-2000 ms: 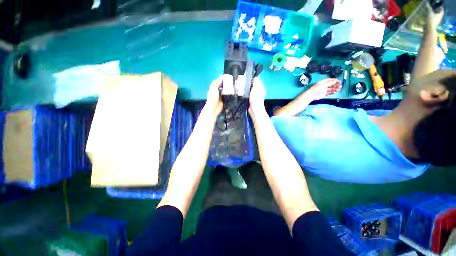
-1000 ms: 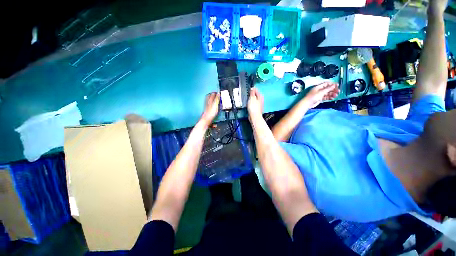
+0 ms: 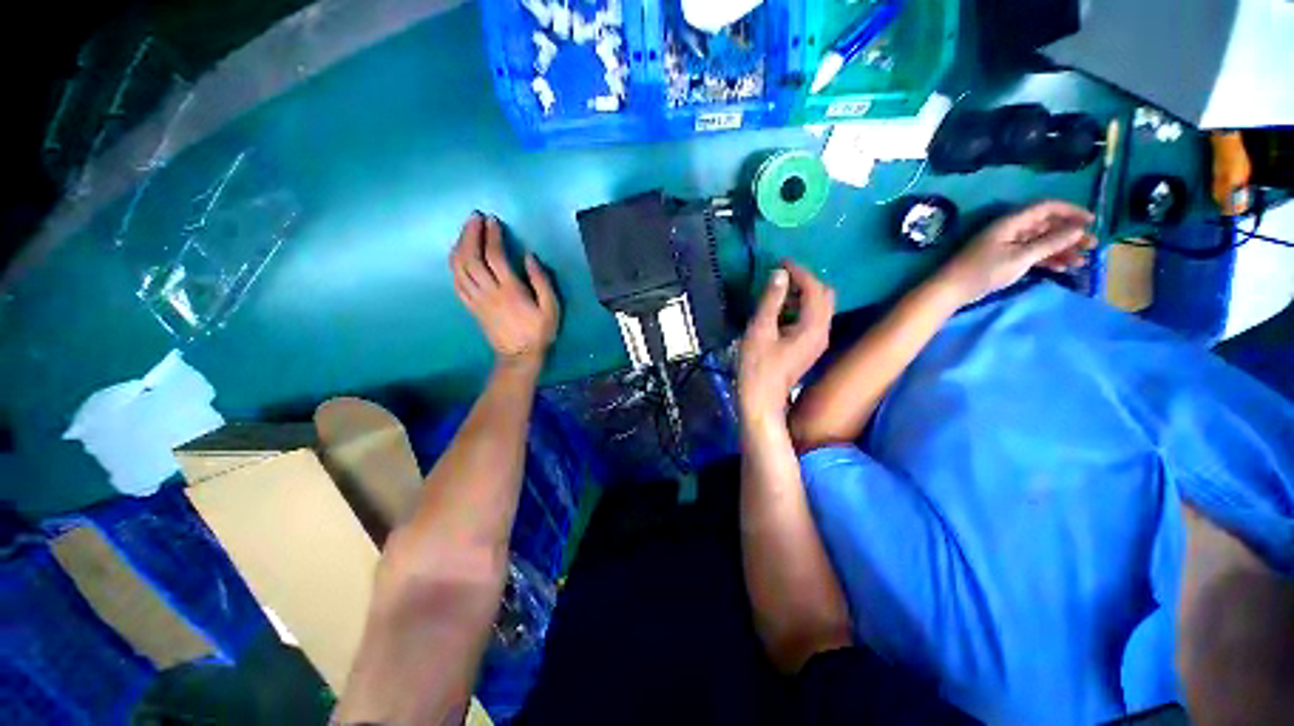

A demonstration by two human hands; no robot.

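A black box-like unit [image 3: 627, 255] with two pale labels on its near end lies on the teal mat [image 3: 383, 255] at the bench's front edge. A ribbed black part [image 3: 698, 263] stands against its right side. Thin black cables [image 3: 670, 404] hang from the near end over the bench edge. My left hand [image 3: 508, 295] is left of the unit, empty, fingers apart, resting on the mat. My right hand [image 3: 789, 333] is right of the unit with fingers curled; a dark spot shows between the fingers, and whether it holds anything cannot be told.
A blue-green parts bin [image 3: 731, 121] and a green reel [image 3: 791, 187] lie beyond the unit. Black round parts [image 3: 1015, 138] are at the right. A coworker in blue [image 3: 1022, 496] sits close at my right, one arm near mine. A cardboard box [image 3: 291, 546] stands at the lower left.
Both hands have left the unit's sides: my left hand moved left and opened, my right hand moved right. The unit now rests slightly tilted on the mat. The view has moved closer to the bench.
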